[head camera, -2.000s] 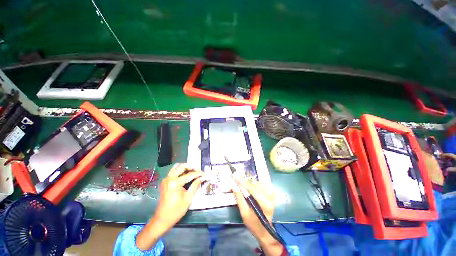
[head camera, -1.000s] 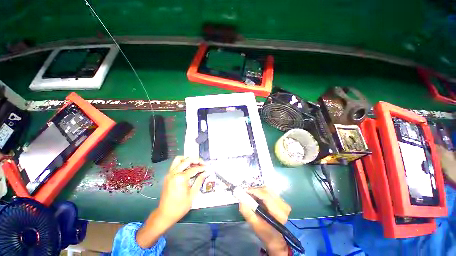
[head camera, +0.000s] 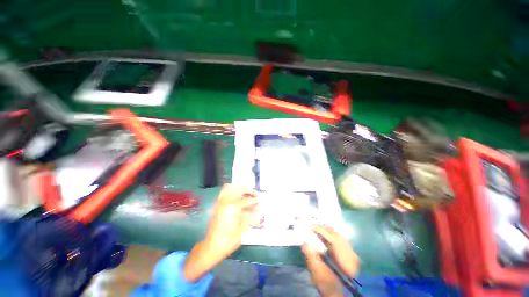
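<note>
The frame is blurred by motion. An open tablet (head camera: 282, 168) with a pale battery area lies in a white foam frame (head camera: 245, 136) in front of me. My left hand (head camera: 229, 216) is at the lower left of the tablet, fingertips pinched together over its board end; what they hold is too blurred to tell. My right hand (head camera: 332, 255) is at the lower right edge of the white frame, closed around the black soldering iron (head camera: 342, 274). The iron's tip is blurred against the white board area.
A red pile of small parts (head camera: 174, 200) and a black strip (head camera: 210, 164) lie left. A pale pot (head camera: 366, 187), fume fan (head camera: 352, 142) and stacked red frames (head camera: 478, 203) stand right. Red-framed (head camera: 87, 209) and white-framed (head camera: 93, 94) tablets lie left and behind.
The whole view has shifted and blurred, with the bench things now further right. My right hand with the iron is lower against the tablet, near the frame's lower edge. My left hand stays at the board.
</note>
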